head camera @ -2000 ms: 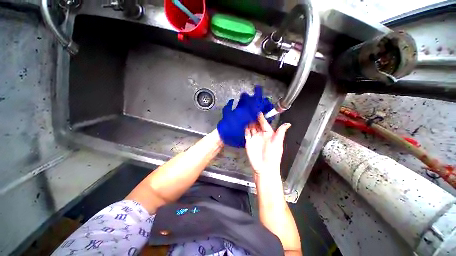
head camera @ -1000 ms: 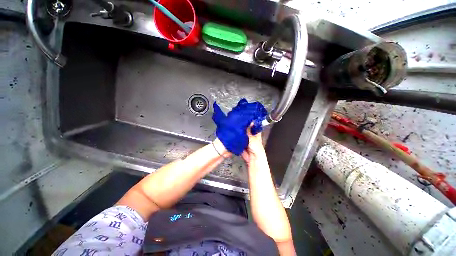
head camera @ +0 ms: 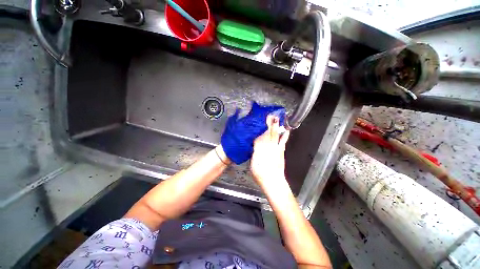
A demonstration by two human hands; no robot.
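Observation:
My left hand (head camera: 243,137) wears a royal blue knit glove (head camera: 239,144) and is over the right part of the steel sink basin (head camera: 163,94). Its thumb stands apart from the other gloved fingers. My right hand (head camera: 269,152) is bare, with its fingers bent and closed on the glove's fingertips. Both hands meet right at the mouth of the curved right faucet (head camera: 317,73). The water and the glove's tips there are partly hidden by my right fingers.
A red cup (head camera: 190,23) with a light-blue brush and a green oblong box (head camera: 240,36) stand on the back ledge. A left faucet (head camera: 39,31) curves over the far left. A round drain (head camera: 213,107) is in the basin. A white pipe (head camera: 389,184) lies right of the sink.
My right hand was open with spread fingers, then mostly behind the glove; now its bent fingers are on the glove's tips. The gloved hand has shifted slightly left. The view has moved a little.

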